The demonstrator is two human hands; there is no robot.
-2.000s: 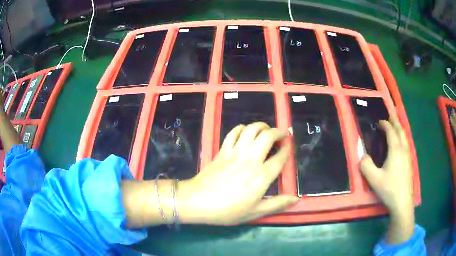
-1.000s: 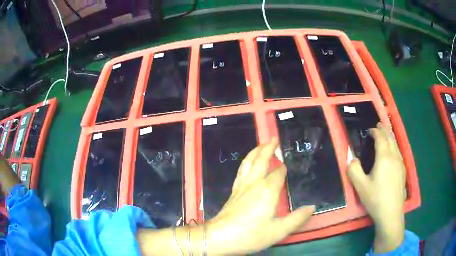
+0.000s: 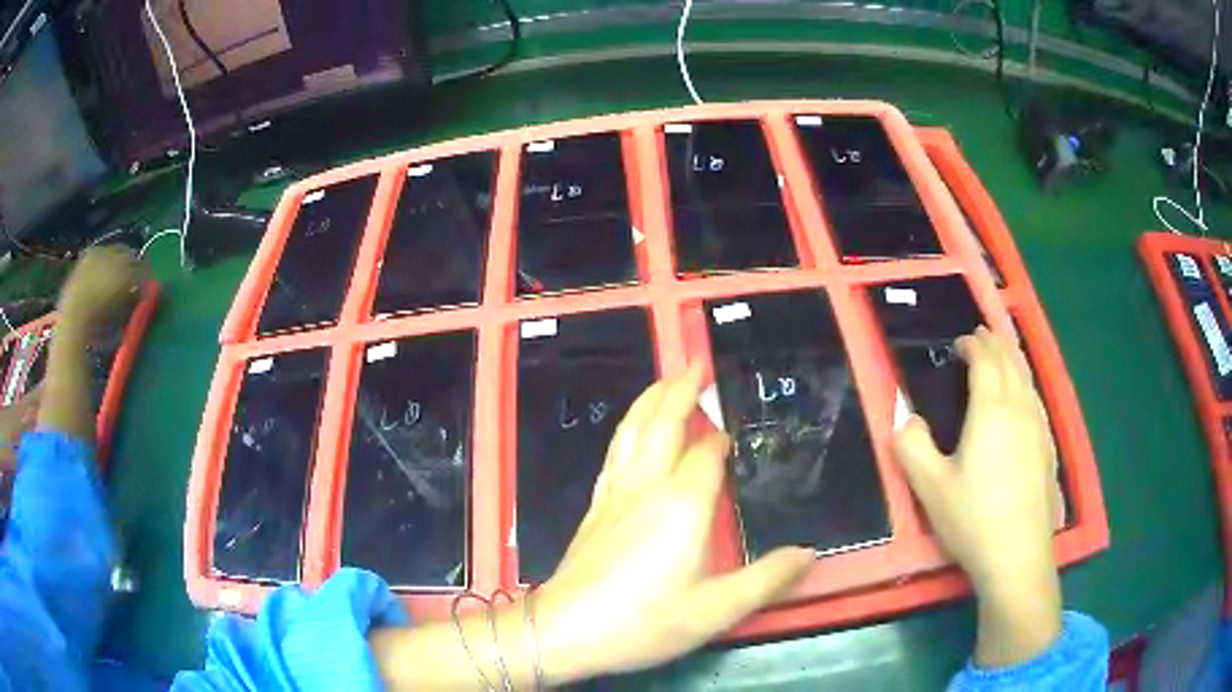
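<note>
A red-orange foam tray (image 3: pixel 493 325) holds black-screened smartphones in two rows, with white labels and pale marks on them. My left hand (image 3: pixel 649 541) lies palm down over the front row. Its fingertips are at the left edge of the fourth smartphone (image 3: pixel 797 433), and its thumb is stretched out by that phone's lower edge. My right hand (image 3: pixel 993 473) spans the fifth smartphone (image 3: pixel 932 325), with its thumb at the left edge and fingers over the right side. The fingers hide part of it. All screens are dark.
Another red-orange tray edge shows beneath the right side. A neighbour's hand (image 3: pixel 101 291) is over a tray at the left. Another tray (image 3: pixel 1165 284) stands at the right. White cables (image 3: pixel 187 135), a small black device with a blue light (image 3: pixel 1067 146) and monitors (image 3: pixel 257 68) are behind.
My left hand has moved off the third front smartphone to the fourth one's left edge. My right hand stays at the fifth. The view has shifted, and the neighbour's hand has reached forward.
</note>
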